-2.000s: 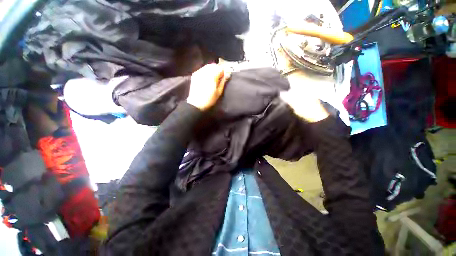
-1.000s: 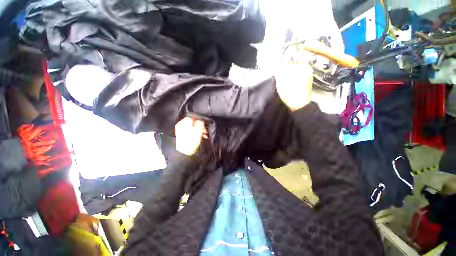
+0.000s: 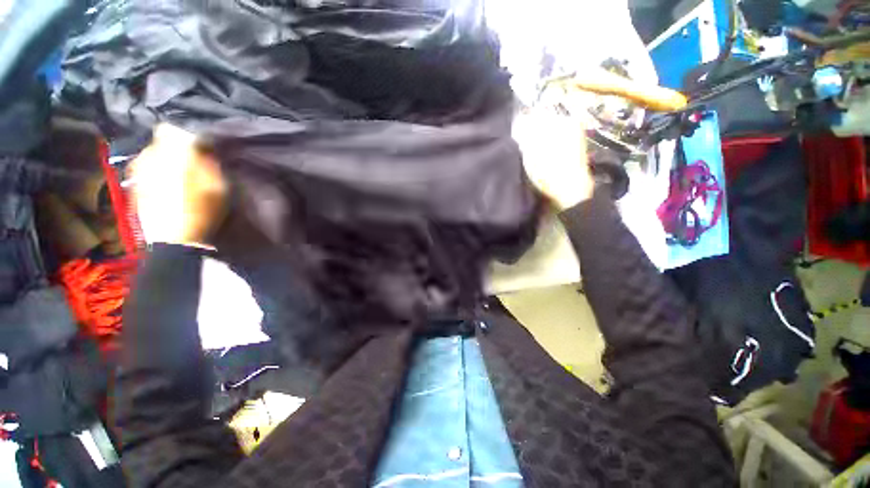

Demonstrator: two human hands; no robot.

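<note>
A black garment [image 3: 382,181] is stretched from side to side in front of me, blurred in its lower part. My left hand [image 3: 181,186] is at its left end, overexposed and blurred, and grips the cloth. My right hand [image 3: 556,157] holds its right end beside the iron; its fingers are washed out. The white padded arm is hidden by the cloth and my left hand. The steam iron [image 3: 615,105], with an orange-yellow handle, stands just beyond my right hand, untouched.
A heap of black cloth [image 3: 286,57] lies at the back. A blue tray [image 3: 708,243] with maroon loops [image 3: 689,202] is right of the iron. Dark garments with white cords [image 3: 749,315] hang at the right. Red-orange cords [image 3: 91,295] are at the left. Black hoses [image 3: 744,78] run right.
My left hand has moved left and up to the garment's far left end, spreading the cloth. The padded arm's rounded end is now covered. My right hand stays near the iron.
</note>
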